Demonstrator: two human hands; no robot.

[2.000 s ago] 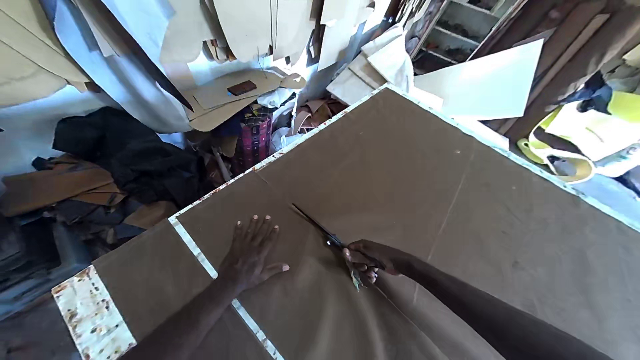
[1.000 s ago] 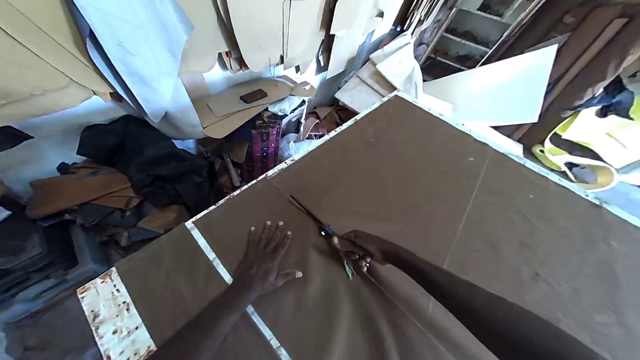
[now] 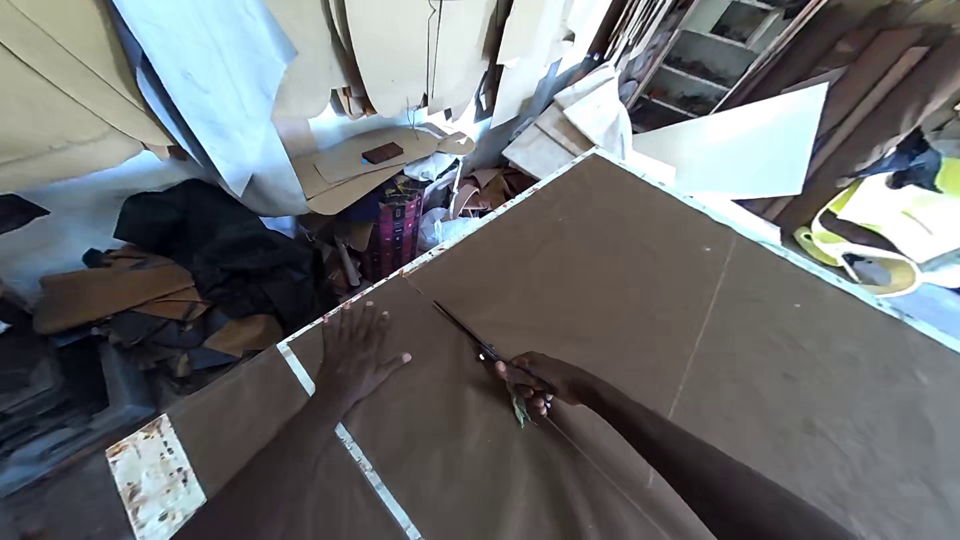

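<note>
Brown sheet material (image 3: 600, 277), fabric or leather, lies over a large table. My right hand (image 3: 529, 381) grips the handles of a pair of scissors (image 3: 466, 330), whose blades lie along the sheet and point up and left to the table's far edge. A greenish strip (image 3: 520, 411) hangs at the handles. Behind the hand a cut or line runs down to the right, and the sheet ripples beside it. My left hand (image 3: 358, 360) rests palm down, fingers apart, on the sheet left of the scissors, near a white strip (image 3: 375, 480) of tabletop.
Beyond the table's white edge (image 3: 442, 251) lie dark cloth (image 3: 217, 240) and brown scraps (image 3: 112, 289). Card patterns (image 3: 390, 52) hang on the wall. A white board (image 3: 742, 142) and rolled brown material (image 3: 862, 112) stand at the back right. A stained patch (image 3: 157, 476) shows at lower left.
My left hand has shifted toward the table's far left edge and away from the scissors. The right hand keeps its grip on the scissors at about the same place on the sheet.
</note>
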